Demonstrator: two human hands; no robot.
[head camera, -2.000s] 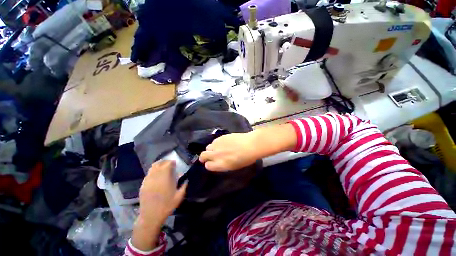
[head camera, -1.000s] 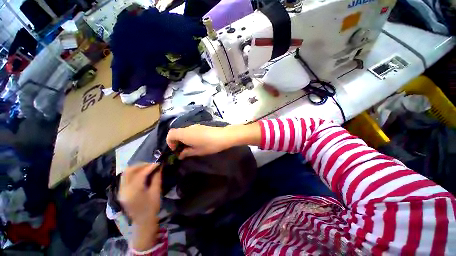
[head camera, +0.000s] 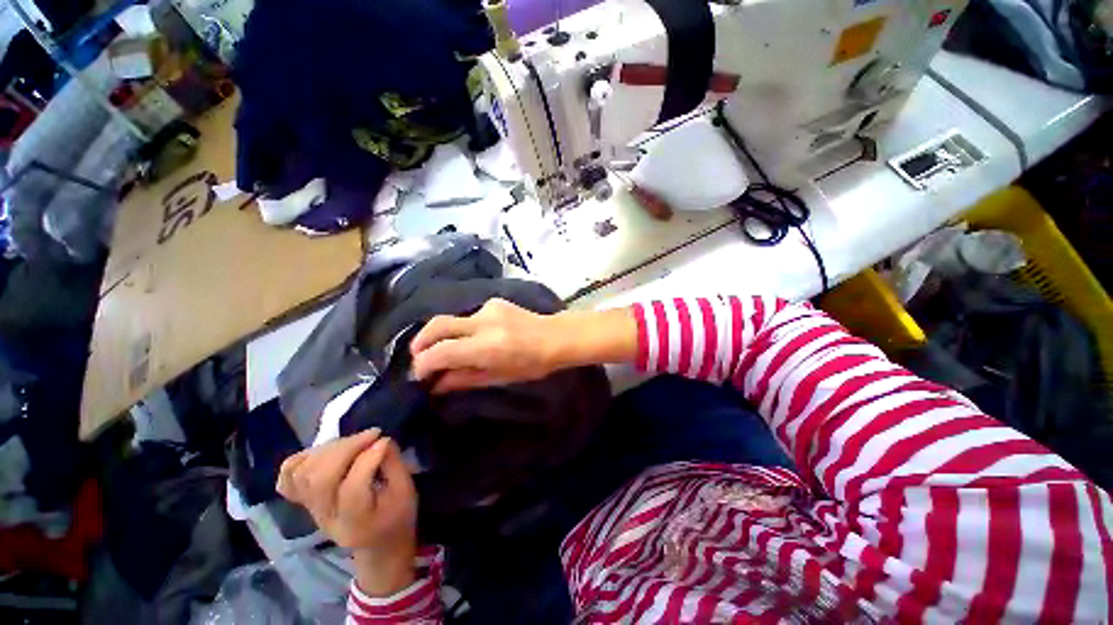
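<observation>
A dark charcoal garment (head camera: 513, 421) with paler grey cloth lies bunched over the table's front edge and the lap. My right hand (head camera: 488, 346) pinches a dark edge of it from above. My left hand (head camera: 356, 494) is nearer the wearer, at the lower left, with its fingers closed on the same dark cloth. A dark navy-looking part is held between the two hands, with a white edge beside it. The fingertips partly hide the held edges. The white sewing machine (head camera: 781, 73) stands beyond the garment, and no garment cloth is under its needle area.
Black-handled scissors (head camera: 771, 213) and a red-brown-handled tool (head camera: 651, 202) lie on the machine bed. A navy bundle (head camera: 354, 86) and white scraps (head camera: 433, 189) lie behind the garment. Lettered cardboard (head camera: 208, 281) is at left, a yellow basket (head camera: 1037, 244) at right.
The view has shifted. Since one second ago, my left hand has gone from blurred to sharp, and the dark cloth between the hands is more spread out. Both hands remain on the garment.
</observation>
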